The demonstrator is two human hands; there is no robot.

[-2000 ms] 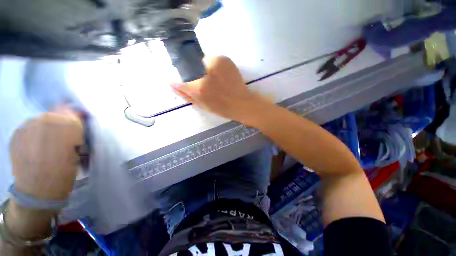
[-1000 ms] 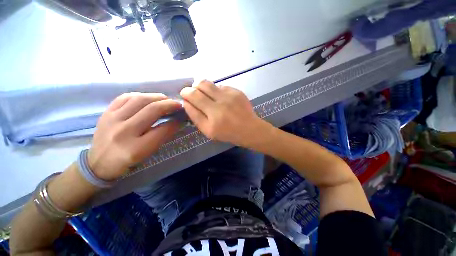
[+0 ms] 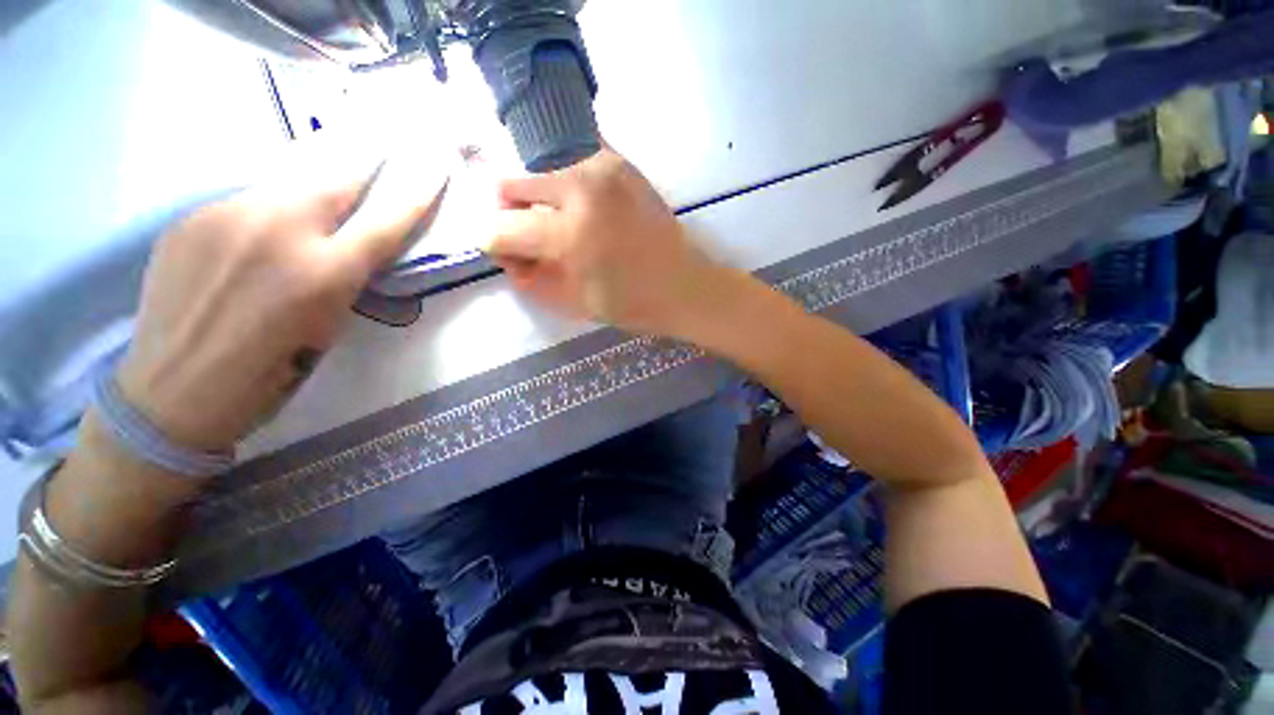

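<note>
The grey-blue cut fabric piece [image 3: 67,335] lies on the white machine table, running from the far left under my left hand towards the needle area. My left hand [image 3: 259,286] is over it, with thumb and forefinger pointing at the brightly lit spot below the machine head. My right hand [image 3: 601,245] is curled, its fingertips pinched at the piece's right end, just below the grey ribbed cylinder [image 3: 548,112]. Glare hides the piece's end and the needle point. The presser foot area [image 3: 436,53] shows only partly at the top.
Red-handled snips [image 3: 943,154] lie at right, near purple-blue fabric [image 3: 1146,77]. A printed ruler edge [image 3: 559,391] runs along the table front. The slide plate's rounded tab [image 3: 389,306] shows beside my left hand. Blue crates [image 3: 957,370] with fabric pieces stand below the table.
Both hands have moved up from the table's front to below the machine head, and the piece has gone with them. My left hand has shifted left, away from my right hand.
</note>
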